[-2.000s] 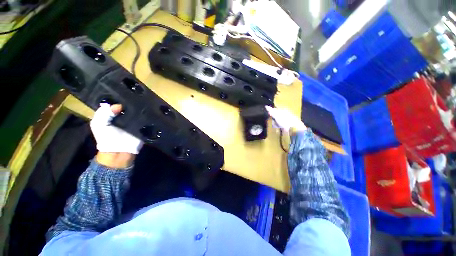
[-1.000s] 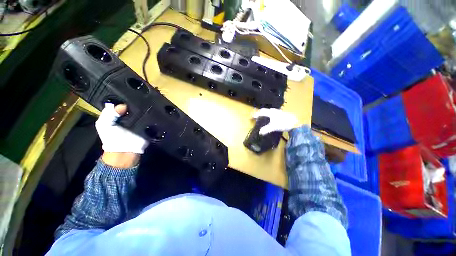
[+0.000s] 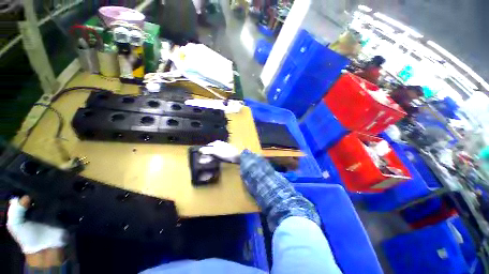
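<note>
My left hand [image 3: 35, 230], in a white glove with bare fingertips, holds a long black power strip [image 3: 102, 203] at the lower left, over the bench's front edge. The strip's outlets face up and its left end is blurred. My right hand [image 3: 221, 151], gloved in white, rests on the back right edge of a small black socket box [image 3: 204, 167] on the tan bench; its fingers are partly blurred. Two more black power strips [image 3: 150, 124] lie side by side behind it.
A slim white extension strip [image 3: 206, 103] lies behind the black strips, with papers [image 3: 206, 67] farther back. Blue bins [image 3: 321, 214] stand right of the bench, with red bins [image 3: 364, 160] beyond. Black cable [image 3: 59, 101] lies at the bench's left. People are in the far background.
The view has swung to the right, so the bench and strips sit farther left. My right hand has shifted from over the small box to its back edge, exposing its face.
</note>
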